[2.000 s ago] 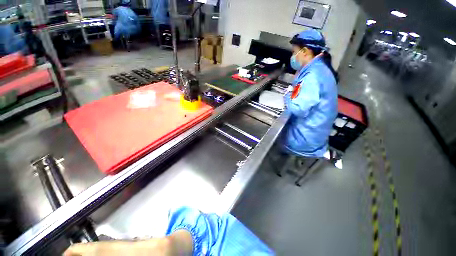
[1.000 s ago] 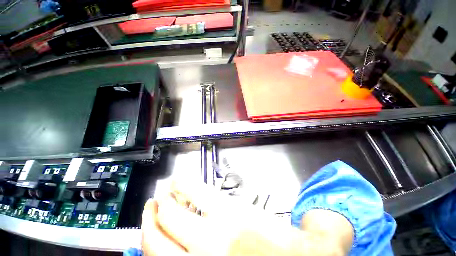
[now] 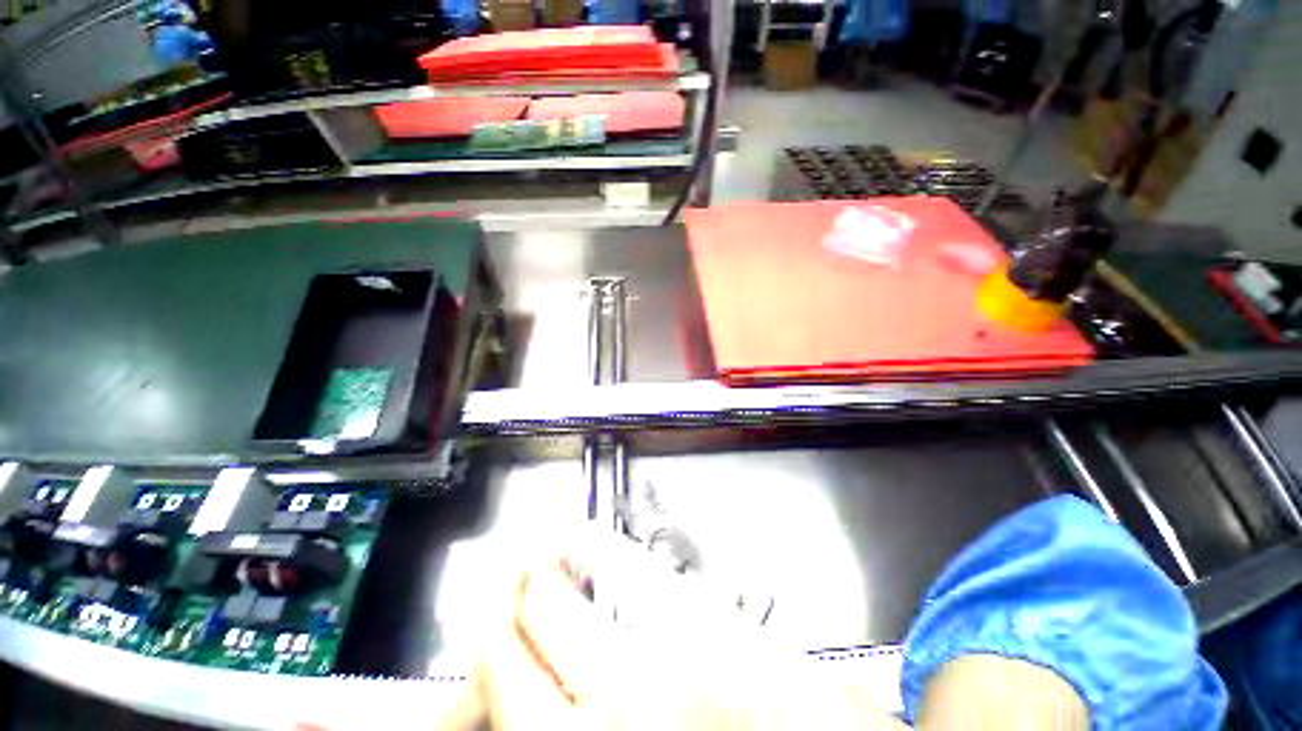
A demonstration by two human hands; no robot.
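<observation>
My right hand (image 3: 714, 664) is at the bottom centre, washed out by glare, with its blue sleeve to the right. My left hand (image 3: 536, 657) seems to be beside it, overlapping it and cut off by the lower edge. The fingers are too bright to tell apart or to show a grip. Crumpled grey-white cloth, likely a work glove (image 3: 668, 543), shows on the shiny metal near the rods (image 3: 606, 457), just beyond the hands. Whether the hands touch it cannot be told.
Populated green boards (image 3: 264, 578) stand in a row at left. A black tray (image 3: 429, 357) with a small green board (image 3: 353, 403) lies on the green mat (image 3: 143, 321). Beyond the rail (image 3: 643, 404) are red sheets (image 3: 843, 307) bearing a yellow-orange holder (image 3: 1018, 303).
The view has swung left from the seated worker to the boards and tray, then tilted slightly up. My hands have come together at the bottom centre, and the right sleeve has shifted right.
</observation>
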